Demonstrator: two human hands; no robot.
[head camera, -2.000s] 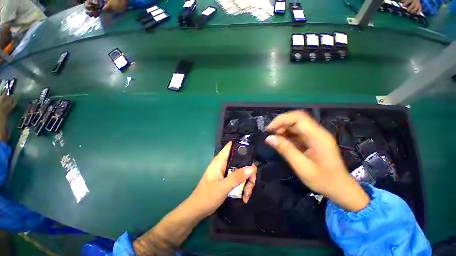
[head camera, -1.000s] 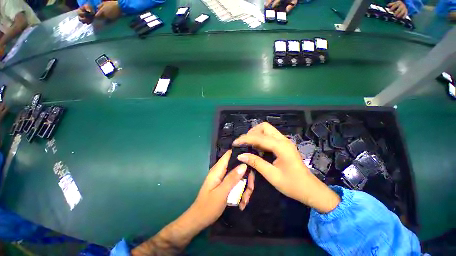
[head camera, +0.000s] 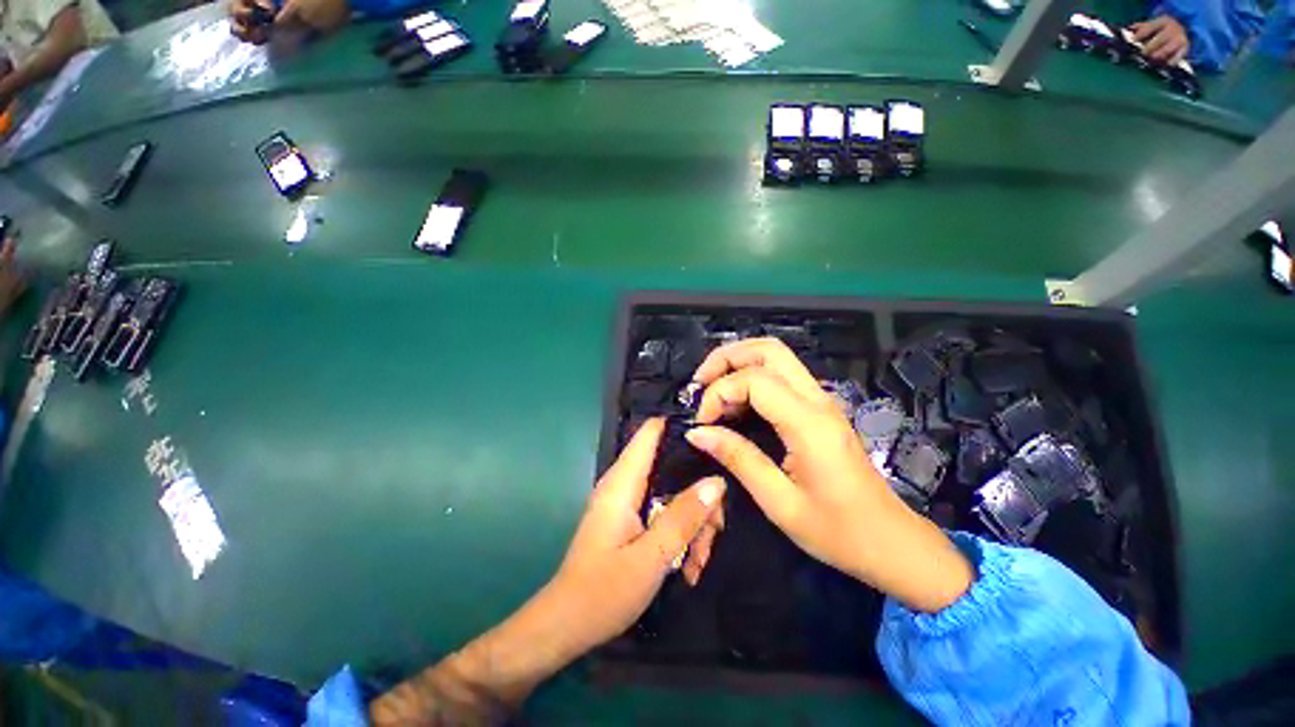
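My left hand (head camera: 625, 533) is closed around a black phone unit (head camera: 673, 462) over the left half of the black parts tray (head camera: 614, 412). Most of the unit is hidden by my fingers, and its white patch hardly shows. My right hand (head camera: 795, 455) is at the unit's upper end, thumb and fingers pinched there. Something small and dark shows at those fingertips, but whether it is a separate part cannot be told. Loose small black parts (head camera: 1001, 372) lie heaped in the tray's right half, some with a silvery shine.
Phone units (head camera: 845, 139) stand in a row on the green belt, with single handsets (head camera: 450, 212) further left. Empty black housings (head camera: 102, 315) and a pale strip (head camera: 190, 526) lie at left. A metal post (head camera: 1179, 220) rises at right. Other people's hands show across the line.
The right hand has come from beside the unit onto its upper end. The unit's white patch, visible before, is now mostly out of sight. The belt items appear further left in view.
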